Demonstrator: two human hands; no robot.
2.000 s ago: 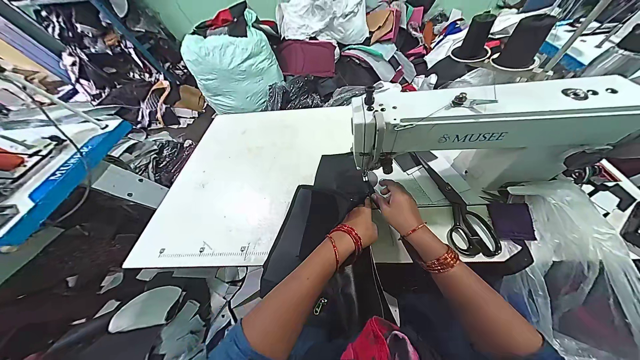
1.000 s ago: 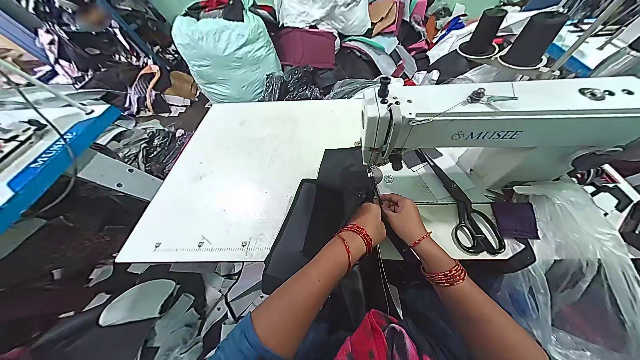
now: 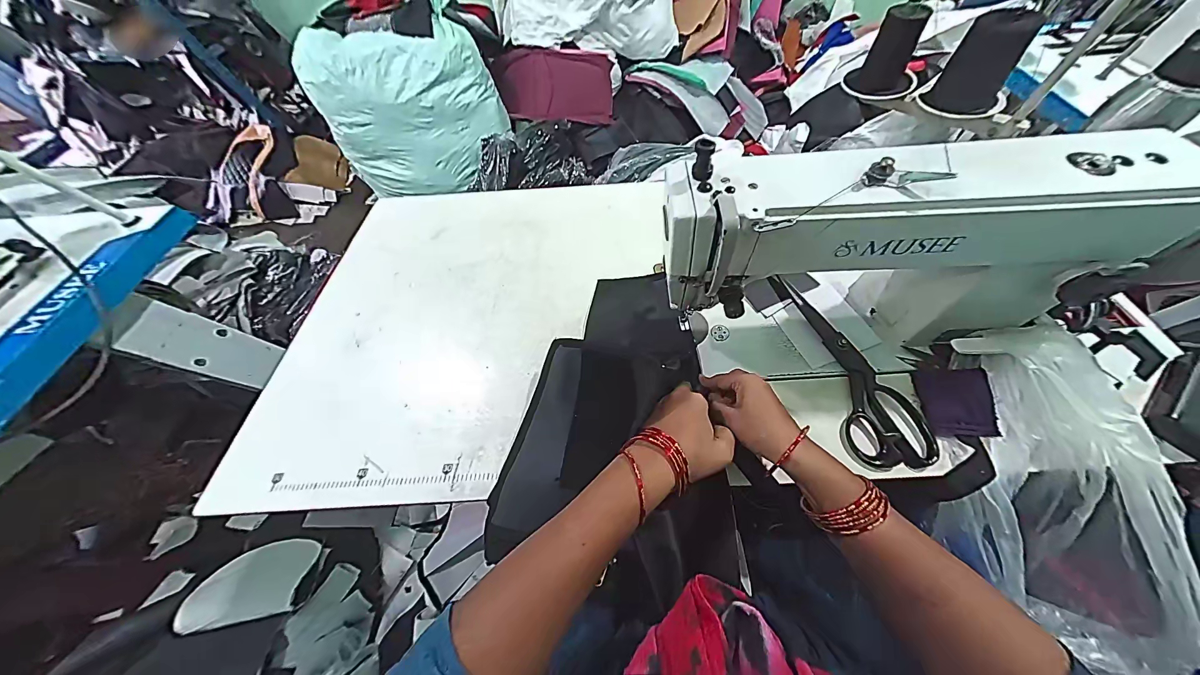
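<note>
Black fabric [image 3: 637, 323] lies under the presser foot [image 3: 687, 323] of a white Musee sewing machine [image 3: 900, 225], and its lower part hangs over the table's front edge. Just in front of the foot, my left hand [image 3: 692, 427] grips the fabric's right edge. My right hand [image 3: 750, 412] pinches the same edge beside it, the two hands touching or nearly so. What lies between the fingertips is partly hidden. Black-handled scissors [image 3: 872, 403] rest to the right of my right hand, blades pointing toward the machine. A dark purple fabric piece [image 3: 956, 401] is next to their handles.
The white sewing table [image 3: 422, 319] has a printed ruler scale along its front edge. Behind it stand a stuffed pale green bag [image 3: 403, 103] and piled fabric. Black thread cones [image 3: 984, 61] are at the back right, a clear plastic bag [image 3: 1078, 469] at right, another machine's blue-edged table [image 3: 94, 300] at left.
Since two seconds ago, both hands have moved a little away from the needle, toward me along the fabric edge. The view has shifted slightly.
</note>
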